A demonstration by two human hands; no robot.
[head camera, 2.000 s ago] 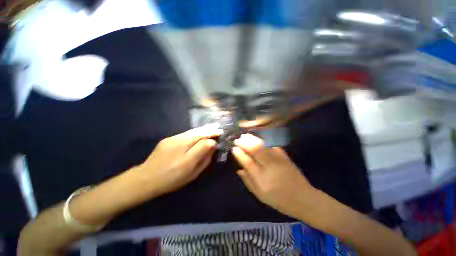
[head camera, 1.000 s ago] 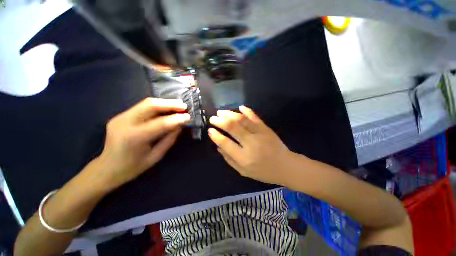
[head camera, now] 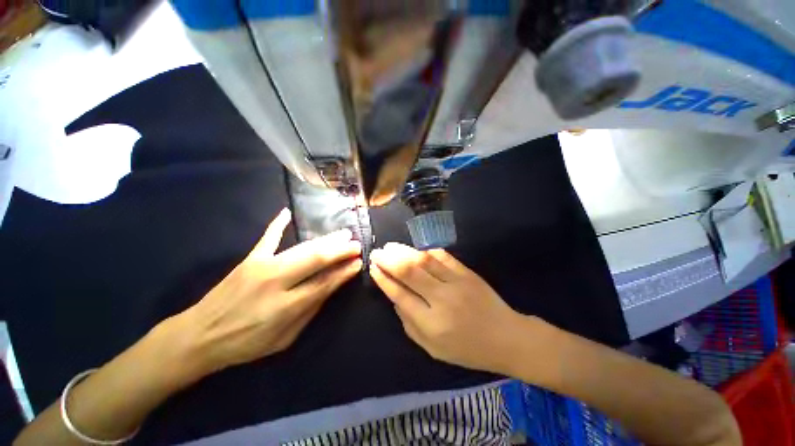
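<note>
A large black garment panel (head camera: 218, 183) lies flat under the sewing machine head (head camera: 514, 96). A small greyish, shiny piece with a narrow dark ridge (head camera: 322, 212) lies on it at the lit needle area. My left hand (head camera: 279, 292) lies flat on the panel, its index and middle fingertips pressing on the piece and its ridge. My right hand (head camera: 445, 300) presses with bent fingertips just right of the ridge, close to the left fingertips. The needle and presser foot are mostly hidden by the machine head. A ridged grey dial (head camera: 431, 228) sits above my right fingers.
A larger grey knob (head camera: 588, 68) is at the upper right. The white table edge has a printed ruler (head camera: 667, 280). Papers or a pouch (head camera: 737, 228) lie at the right. Blue (head camera: 741, 327) and red (head camera: 760, 401) baskets stand beside the table.
The view has shifted and the machine head fills more of the top. My left index finger and thumb have spread, and my right fingertips have come in close beside the ridge.
</note>
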